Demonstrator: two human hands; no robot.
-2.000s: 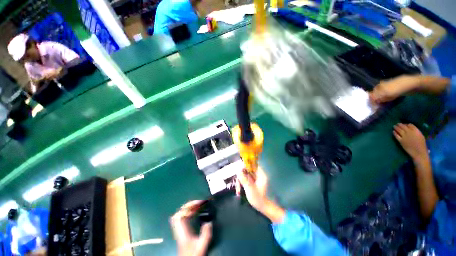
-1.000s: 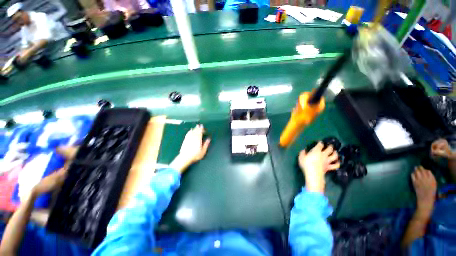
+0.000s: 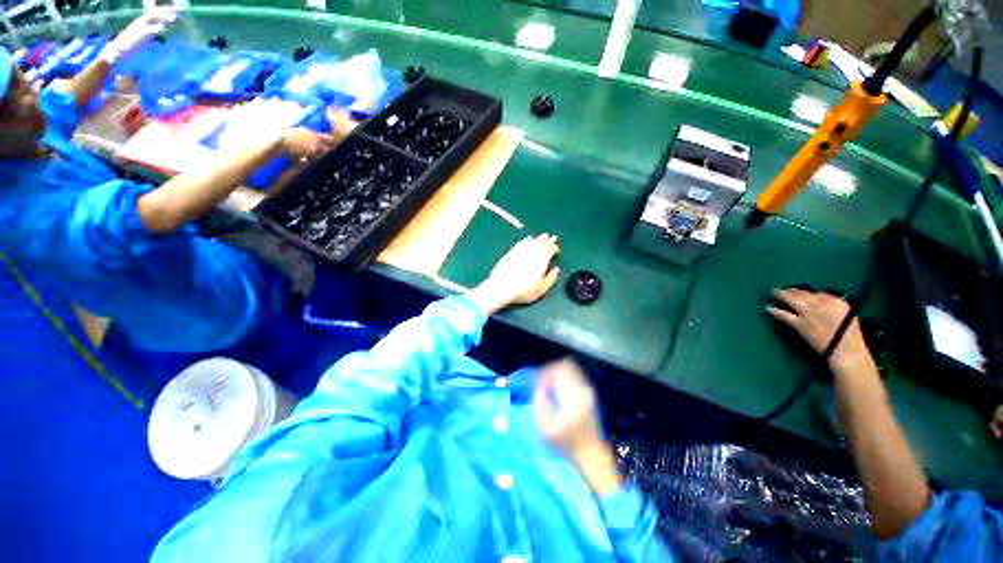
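Note:
My left hand [image 3: 524, 271] rests on the green bench with fingers slightly apart, holding nothing visible. A round black part [image 3: 584, 287] lies flat just right of it, not touching. My right hand [image 3: 566, 407] is raised in front of my chest, below the bench edge, and blurred; whether it holds anything cannot be told. The silver-grey screw feeder [image 3: 693, 192] stands on the bench ahead. The orange-yellow electric screwdriver [image 3: 823, 147] hangs tilted to its right, held by no hand.
A coworker's hand [image 3: 819, 319] covers black parts at right. A black bin with white contents [image 3: 955, 337] is at far right. The black divided tray [image 3: 363, 170] and cardboard sheet [image 3: 460, 209] are at left, near another coworker. A white bucket [image 3: 209, 418] is on the floor.
The view has turned left and down. My right hand has left the cluster of black parts and moved to my chest. A round part now lies by my left hand. A coworker's hand has reached the cluster.

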